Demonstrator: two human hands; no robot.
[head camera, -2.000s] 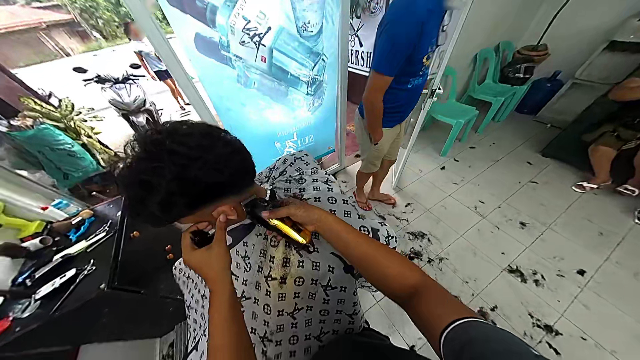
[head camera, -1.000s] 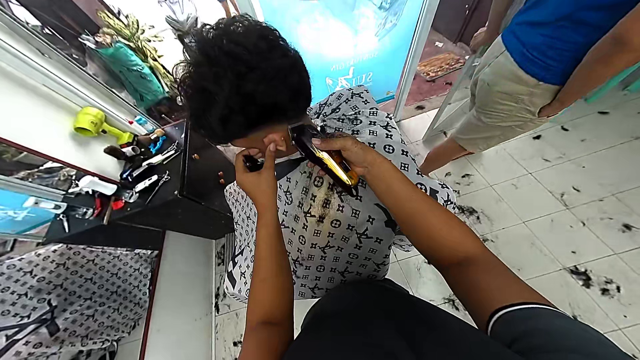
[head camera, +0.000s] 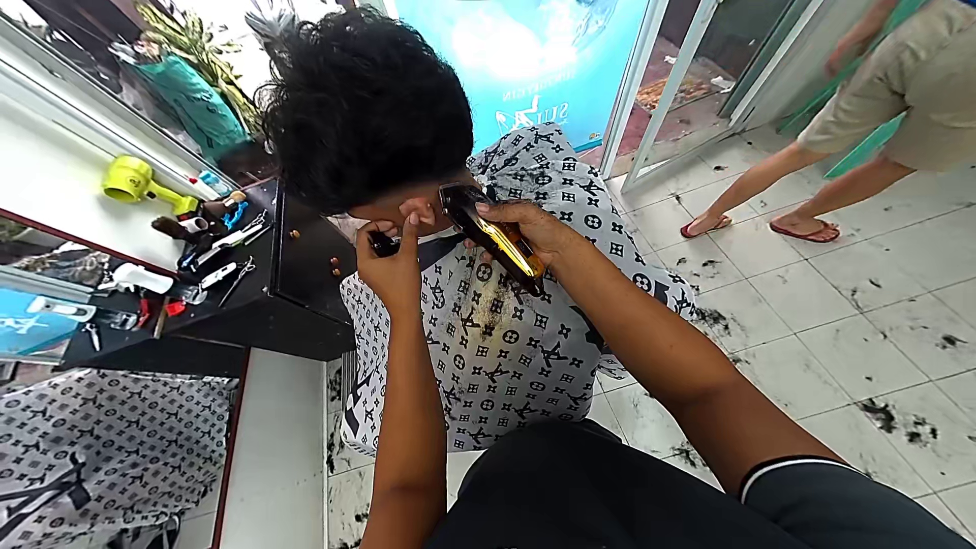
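Note:
My right hand (head camera: 530, 232) is closed around a black and gold hair clipper (head camera: 496, 240), its blade against the hair just behind the ear of a seated person (head camera: 374, 107). My left hand (head camera: 390, 267) is at that person's ear (head camera: 418, 212), a finger touching it, and holds a small black object (head camera: 383, 244), mostly hidden, perhaps a comb or brush. The person's head is bent forward to the left, with curly dark hair on top. A white patterned barber's cape (head camera: 488, 358) covers the back and shoulders, with cut hair on it.
A black counter (head camera: 305, 259) at the left bears a yellow-green hair dryer (head camera: 130, 180), scissors (head camera: 240, 278) and other tools. A mirror (head camera: 114, 457) is at lower left. Another person (head camera: 900, 99) in shorts and flip-flops stands at upper right. Cut hair lies on the tiled floor (head camera: 831, 335).
The view has turned and shifted. The standing person's legs are now farther from the seated person than one second ago. The clipper stays in my right hand, near the ear.

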